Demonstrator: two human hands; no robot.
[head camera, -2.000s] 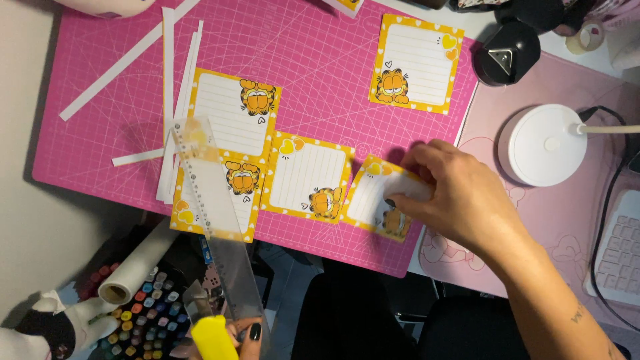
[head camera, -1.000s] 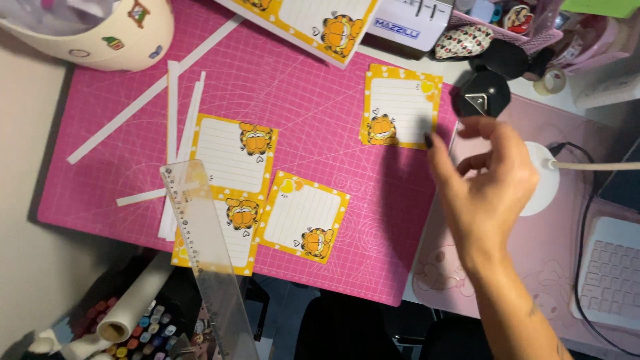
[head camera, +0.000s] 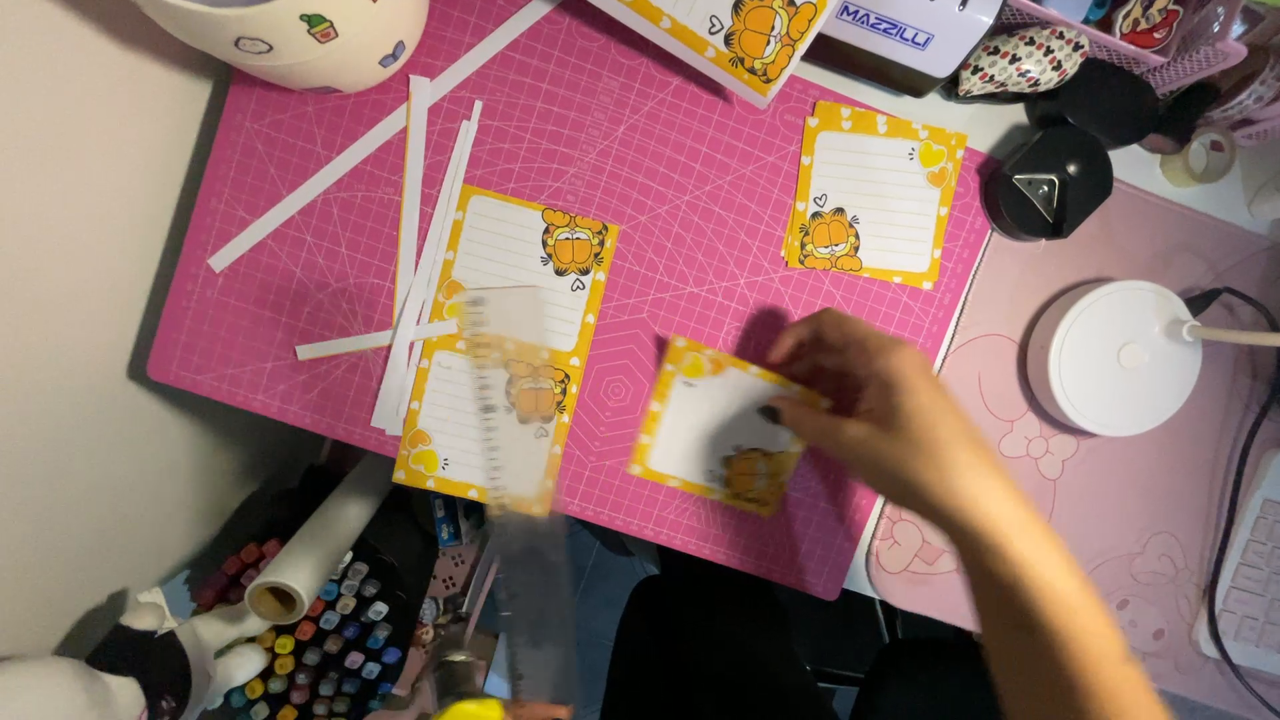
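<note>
My right hand (head camera: 860, 400) pinches a Garfield note card (head camera: 715, 425) by its right edge, over the pink cutting mat (head camera: 640, 150); the card is blurred. At the bottom edge a little of my left hand (head camera: 535, 710) shows beside a yellow object (head camera: 470, 710), likely a cutter's handle; its grip is mostly out of frame. A clear plastic ruler (head camera: 535, 600) extends from there over an uncut strip of two note cards (head camera: 505, 350). A small stack of cut cards (head camera: 875, 195) lies at the mat's upper right.
White paper offcuts (head camera: 365, 155) lie on the mat's left side. A printed sheet (head camera: 740, 40) overlaps its top edge. Around it stand a cream container (head camera: 290, 40), a black corner punch (head camera: 1050, 185), a round white base (head camera: 1115, 357), a keyboard (head camera: 1245, 560), a white roll (head camera: 320, 550) and markers (head camera: 330, 640).
Two seconds ago my right hand held a card at the mat's lower right; one second ago it was near the upper-right stack. Now it holds the card that lay beside the strip.
</note>
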